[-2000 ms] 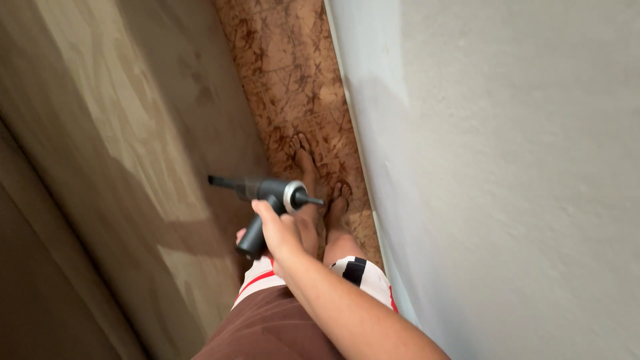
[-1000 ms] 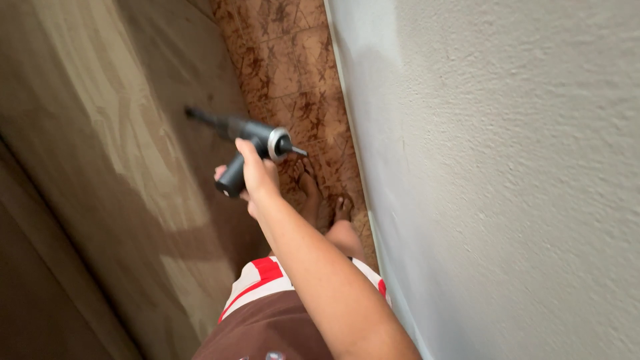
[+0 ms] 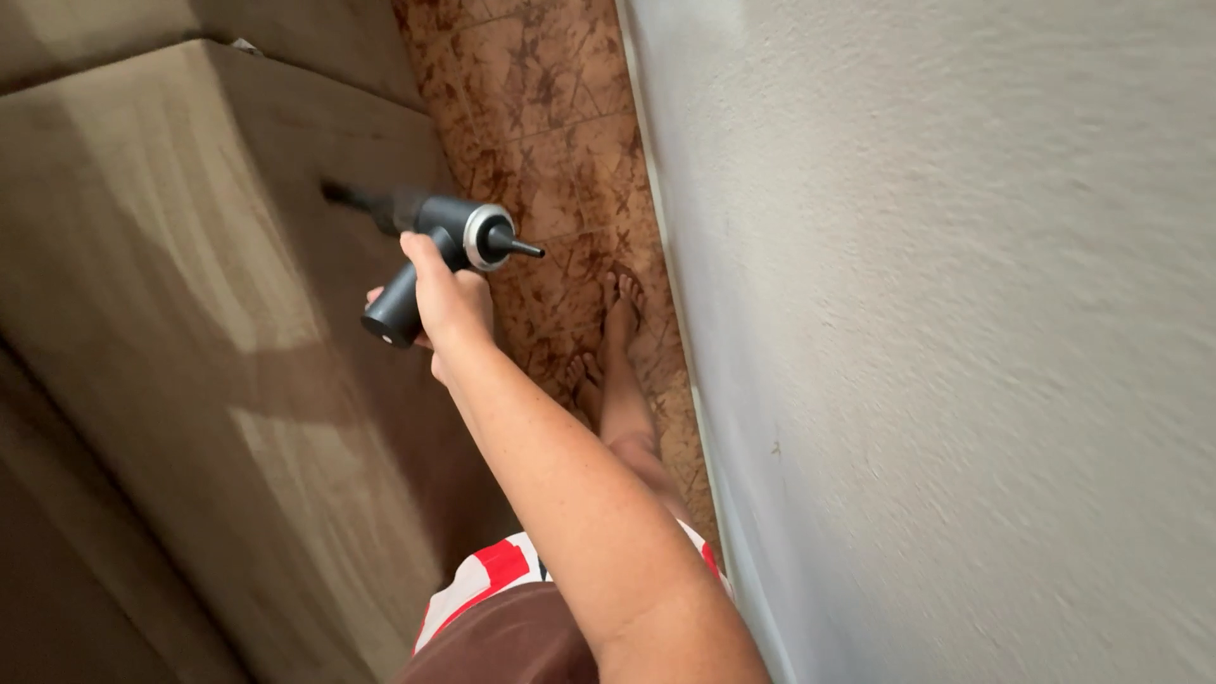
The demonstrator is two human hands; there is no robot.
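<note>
My right hand (image 3: 451,294) is closed around the handle of a dark handheld vacuum cleaner (image 3: 442,233) with a silver ring and a thin black nozzle at its right end. The other end carries a dark, blurred attachment (image 3: 356,197) that points left, at the side of a brown fabric sofa (image 3: 313,190). Whether its tip touches the fabric cannot be told. My left hand is out of view.
The sofa fills the left side, with a seam near the top. A rough light wall (image 3: 931,313) stands on the right. Between them runs a narrow strip of reddish-brown tiled floor (image 3: 541,123), where my feet (image 3: 619,304) stand.
The vacuum cleaner has moved forward along the sofa's side in my right hand. The view has shifted, and a sofa seam now shows near the top. My feet have stepped.
</note>
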